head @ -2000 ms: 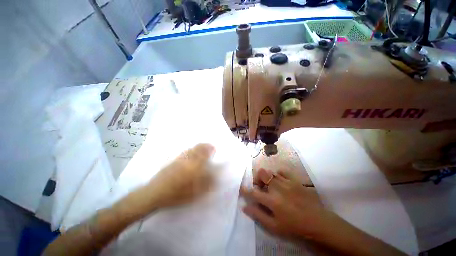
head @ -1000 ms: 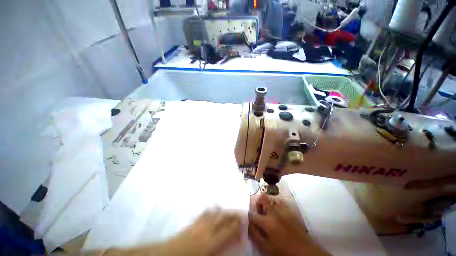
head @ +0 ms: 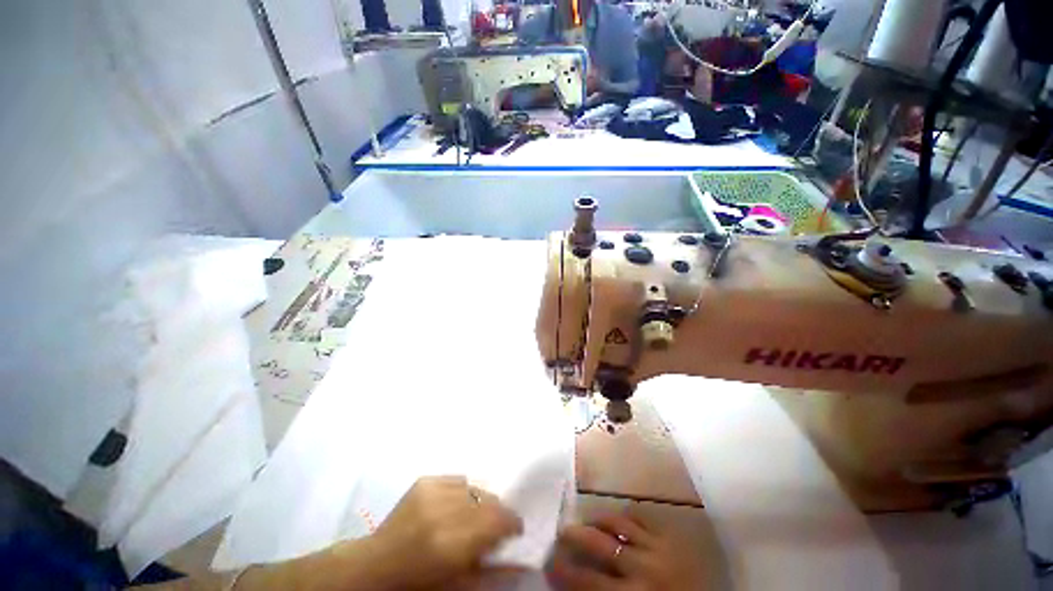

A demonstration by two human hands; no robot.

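A large white fabric panel point(head: 427, 369) lies flat left of the needle, its right edge running under the head of the cream HIKARI sewing machine point(head: 785, 335). My left hand point(head: 445, 533) grips the panel near its right edge, where the fabric is lifted in a fold. My right hand point(head: 612, 554), with a ring, is at the panel's edge near the bottom of the picture, its lower part cut off; whether its fingertips pinch the fabric is unclear. The presser foot area point(head: 587, 413) is small and blurred. A stack of cut white pieces point(head: 751, 462) lies under the machine arm.
Folded white pieces point(head: 191, 404) lie at the far left of the table. Behind the machine are a light blue trough point(head: 520, 202) and a green basket point(head: 797, 196) with small items. White thread cones point(head: 906, 32) stand at the back right. Another sewing machine point(head: 508, 83) and a person point(head: 612, 52) are ahead.
The view has tilted up since two seconds ago. My right hand has moved back from the needle area, baring the plate. My left hand now has the fabric edge lifted in a fold.
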